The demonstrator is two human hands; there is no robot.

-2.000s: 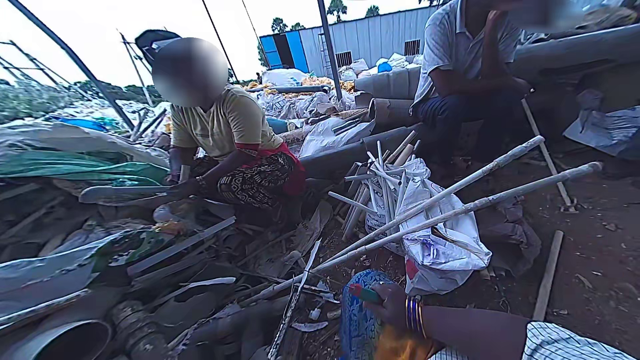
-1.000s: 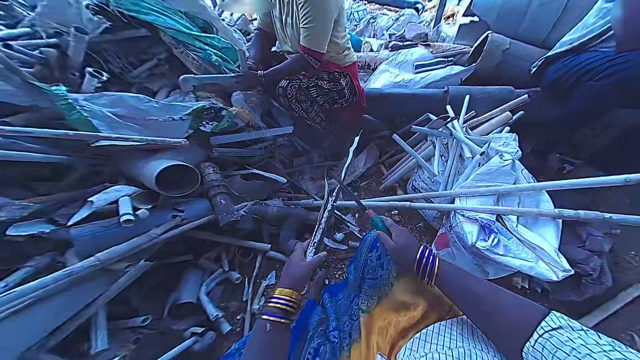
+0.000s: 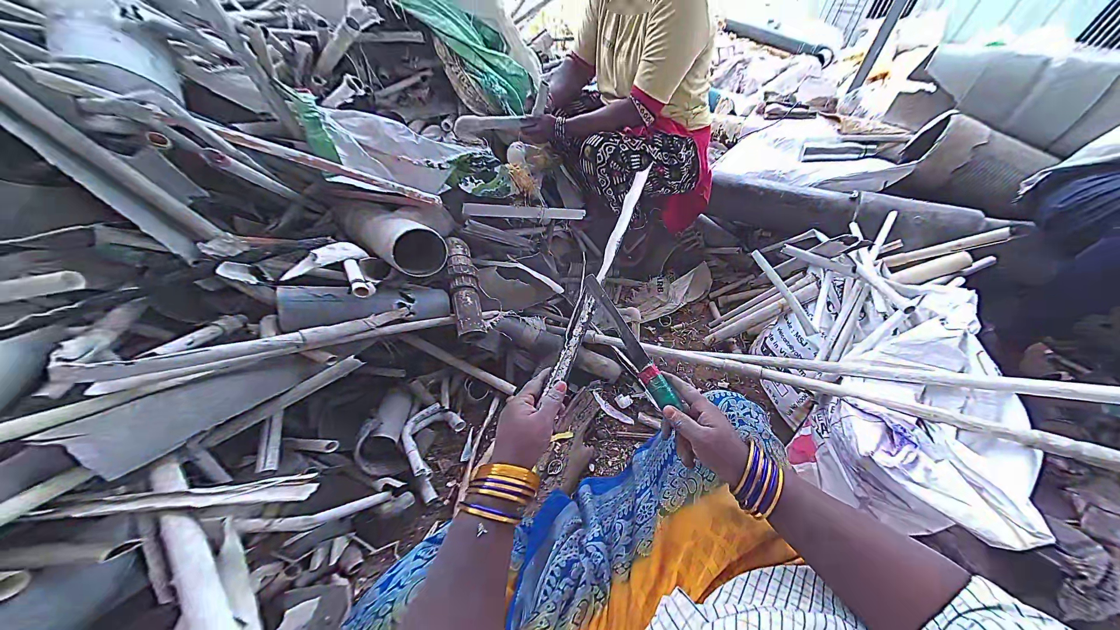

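Note:
My left hand (image 3: 528, 423) grips the lower end of a long, narrow, split plastic strip (image 3: 573, 337), its surface mottled dark and white. The strip points up and away, tapering to a ragged white end. My right hand (image 3: 704, 429) is closed round the green and red handle of a knife (image 3: 628, 341) with a dark blade. The blade slants up to the left, and its tip lies at the strip or just over it; whether they touch I cannot tell. Below both hands lies my blue and orange patterned cloth (image 3: 604, 534).
Scrap pipes and a wide pipe end (image 3: 418, 249) heap up at the left. White sacks (image 3: 927, 446) with thin pipes (image 3: 844, 289) are at the right, and two long poles (image 3: 962, 381) cross there. Ahead crouches another person (image 3: 656, 79), holding a pale piece (image 3: 494, 127).
The view has swung down and left from two seconds ago. My left hand with the strip, out of sight then, is in view in the later frames. The knife blade has stayed near the strip since one second ago.

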